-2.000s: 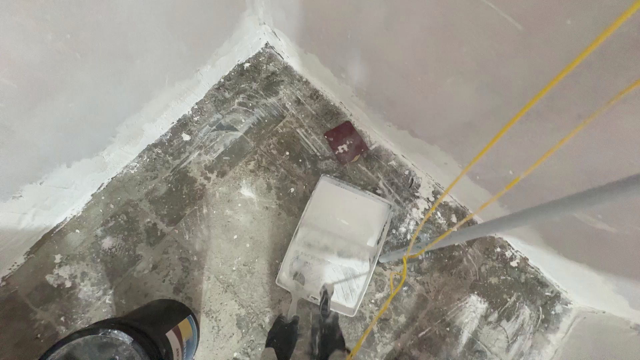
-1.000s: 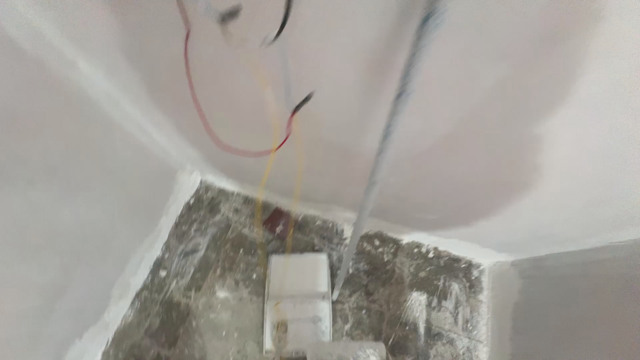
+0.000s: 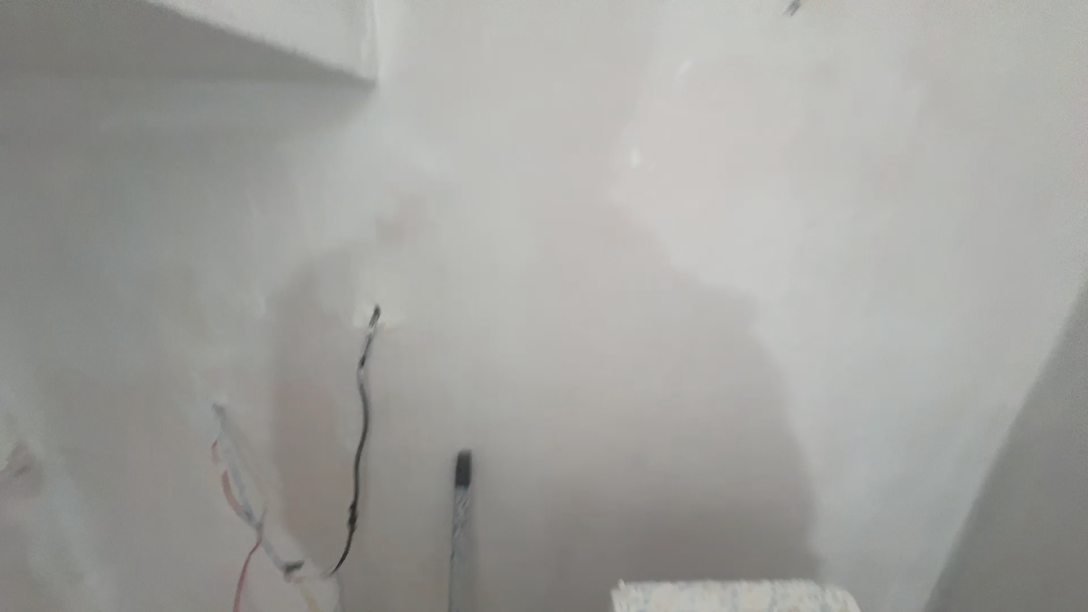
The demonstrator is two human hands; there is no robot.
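Observation:
Neither of my hands is in the picture. A paint roller sleeve point(image 3: 735, 597), whitish and speckled, shows at the bottom edge, right of the middle; what holds it is hidden below the frame. To its left stands a grey pole point(image 3: 459, 544) with a black tip, upright in front of the wall. The plastered wall point(image 3: 544, 323) fills most of the view, in pale and darker pinkish-grey patches. The view is somewhat blurred.
A black cable point(image 3: 364, 425) hangs from the wall left of the pole. Farther left, a pale cable point(image 3: 242, 501) with a red wire point(image 3: 245, 574) dangles. A boxed ledge or soffit point(image 3: 255, 34) juts in at the upper left.
The view has swung up from the floor to the wall, so the tray and floor are out of sight. The roller sleeve, low in the frame a second ago, now shows farther right.

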